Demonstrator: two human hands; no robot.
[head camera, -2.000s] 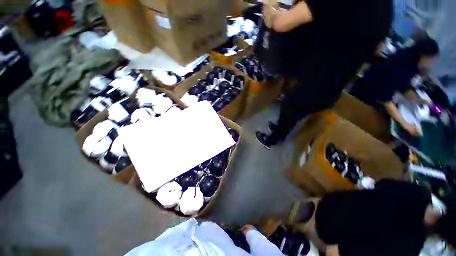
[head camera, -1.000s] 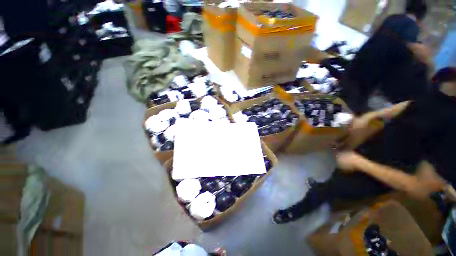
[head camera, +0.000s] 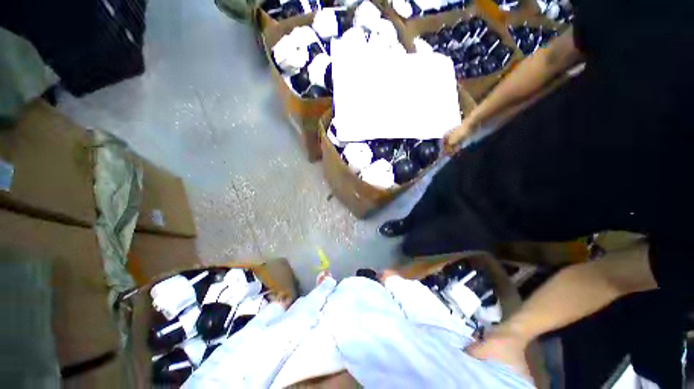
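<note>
Light blue sleeves (head camera: 304, 315) come in at the bottom edge. My left hand (head camera: 325, 276) shows only as a small blurred patch at the end of the left sleeve. My right hand (head camera: 388, 274) is a small patch at the right cuff, mostly hidden. A small dark thing (head camera: 367, 273) lies between them; I cannot tell whether it is held. An open carton (head camera: 280, 279) with black-and-white dome cameras (head camera: 214, 320) stands at lower left. Another open carton (head camera: 498, 275) with cameras (head camera: 466, 292) stands right of my right sleeve.
A white divider sheet (head camera: 396, 87) lies over a full carton (head camera: 354, 190) ahead. More full cartons (head camera: 487, 82) stand behind it. A person in black (head camera: 548, 175) stands at right, one hand at the sheet's corner, another at my right sleeve. Closed cartons (head camera: 61, 175) stand left.
The view has swung down and right; the sheet-covered carton sits higher. The cartons beside my sleeves and those at left show more fully. The person in black is nearer, a hand now at the sheet.
</note>
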